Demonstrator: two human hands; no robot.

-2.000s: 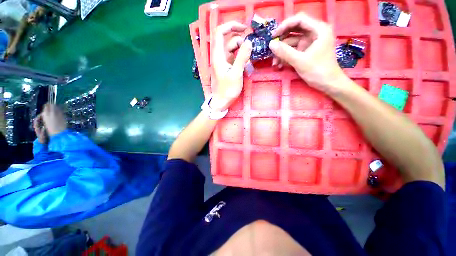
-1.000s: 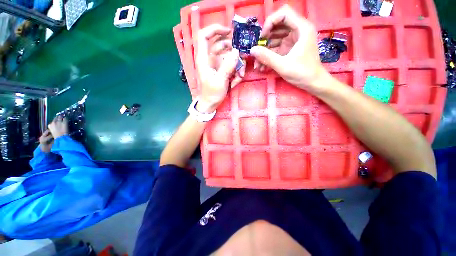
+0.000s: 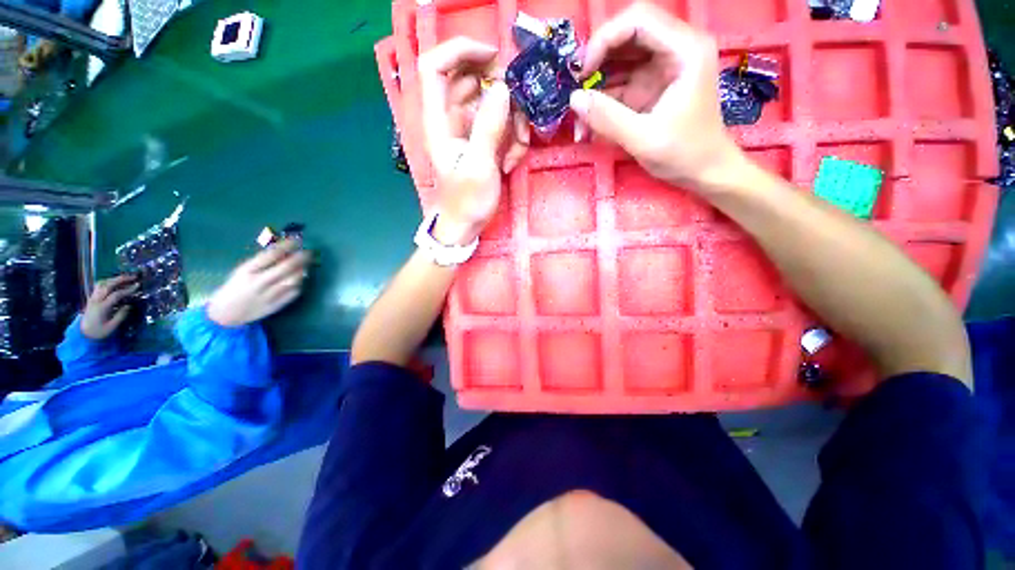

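Note:
A dark wired component (image 3: pixel 542 84) with a silvery piece at its top is held between both hands above the upper left of the red compartment tray (image 3: pixel 602 323). My left hand (image 3: pixel 465 134) grips its left side with thumb and fingers. My right hand (image 3: pixel 657 100) pinches its right side, beside a small yellow part (image 3: pixel 592 81). The fingertips hide the component's edges. Another dark wired component (image 3: pixel 747 94) lies in a pocket right of my right hand. A green pad (image 3: pixel 849 186) lies in a pocket at the right.
A small part with a white top (image 3: pixel 814 354) lies in a lower right pocket, by my right forearm. A coworker's hand (image 3: pixel 262 281) is at a small part on the green bench (image 3: pixel 323 145). A white square part (image 3: pixel 237 37) lies upper left. Loose parts (image 3: pixel 1006 134) lie at the right.
The held component has turned to a diamond-like angle, still between both hands. The coworker's hand has moved right to the small part on the bench. The view has shifted slightly.

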